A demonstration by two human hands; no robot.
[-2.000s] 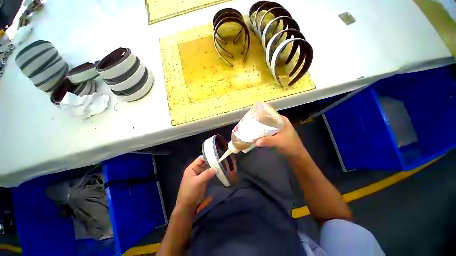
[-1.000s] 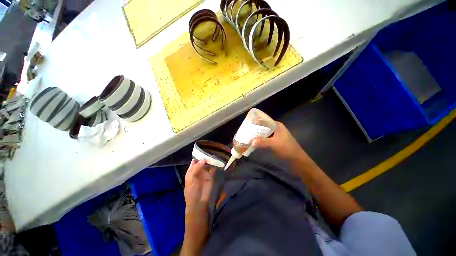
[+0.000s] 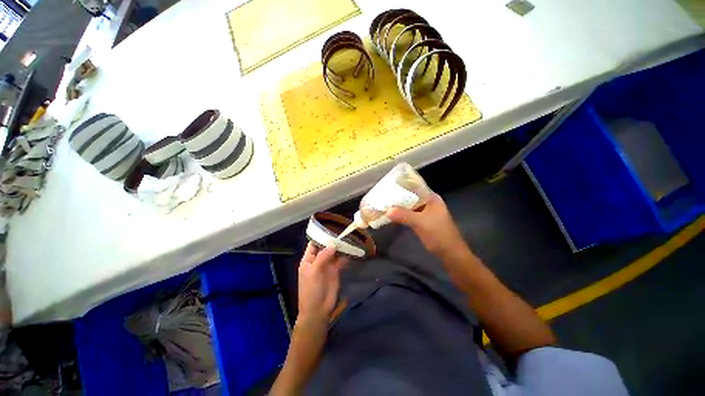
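My left hand (image 3: 319, 278) holds a narrow white and dark band (image 3: 325, 236), brown inside, over my lap in front of the table edge. My right hand (image 3: 430, 220) grips a translucent glue bottle (image 3: 392, 197) with a white label, tilted down to the left. The tip of its pale nozzle is at the band's white outer face, near my left fingertips; whether glue is coming out cannot be told. Open curved bands (image 3: 421, 66) stand on edge in a row on the stained yellow board (image 3: 332, 166), with a smaller group (image 3: 346, 66) beside them.
Striped stacked bands (image 3: 219, 145) and a crumpled white cloth (image 3: 171, 191) lie on the white table (image 3: 232, 220) at left. A second yellow board (image 3: 290, 31) lies farther back. A small grey-brown tag (image 3: 519, 7) is at upper right. Blue bins (image 3: 251, 325) stand below the table edge.
The view has swung left and then partly back. The band has tilted from upright to flatter in my left hand. The nozzle tip has moved from the band's right end back onto its white face.
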